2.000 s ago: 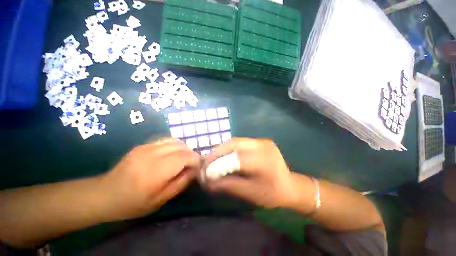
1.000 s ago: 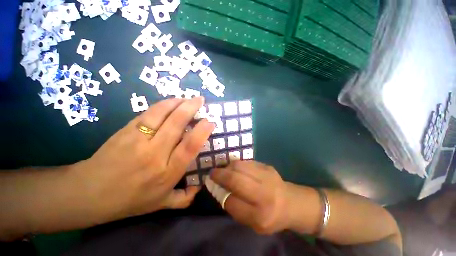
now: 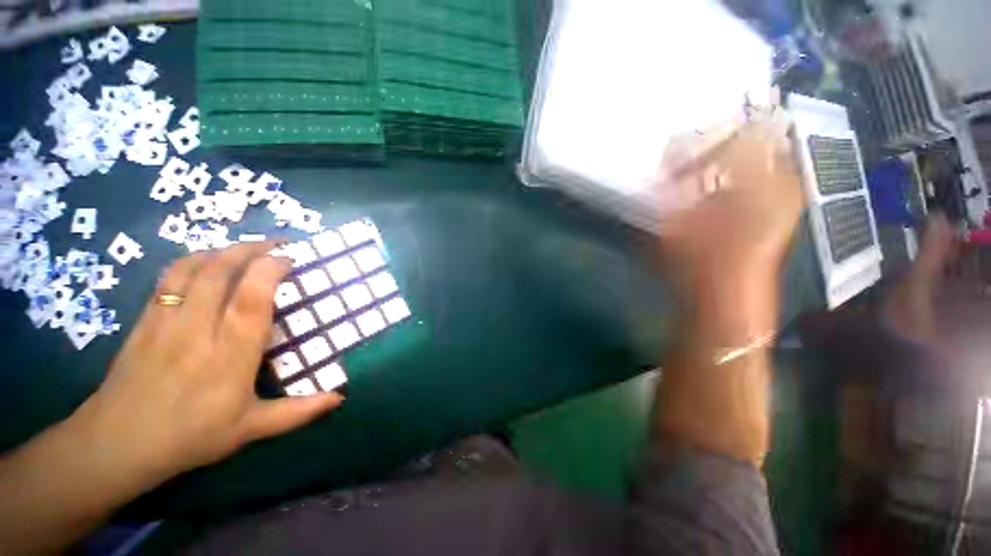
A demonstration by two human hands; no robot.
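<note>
A green PCB panel [image 3: 386, 345] lies near my body, with rows of white square modules [image 3: 346, 268] on it. Its near right part shows bare green. My left hand [image 3: 196, 358], with a gold ring, holds the panel at its left side, fingers over the left edge and thumb at the near edge. My right hand [image 3: 730, 206] is blurred over the right side of the stacked whitish trays [image 3: 625, 92]. Its fingers are too blurred to tell whether they hold anything, and it hides most of the modules there.
White tabbed backing pieces [image 3: 114, 125] lie scattered at the left. Two stacks of green panels [image 3: 291, 71] stand at the back. A white frame with two dark grids [image 3: 837, 196] lies at the right. Another person's blurred hand [image 3: 926, 277] and sleeve show at the far right.
My right hand has left the panel and moved right to the trays. My left hand has stayed on the panel. The camera view has shifted right.
</note>
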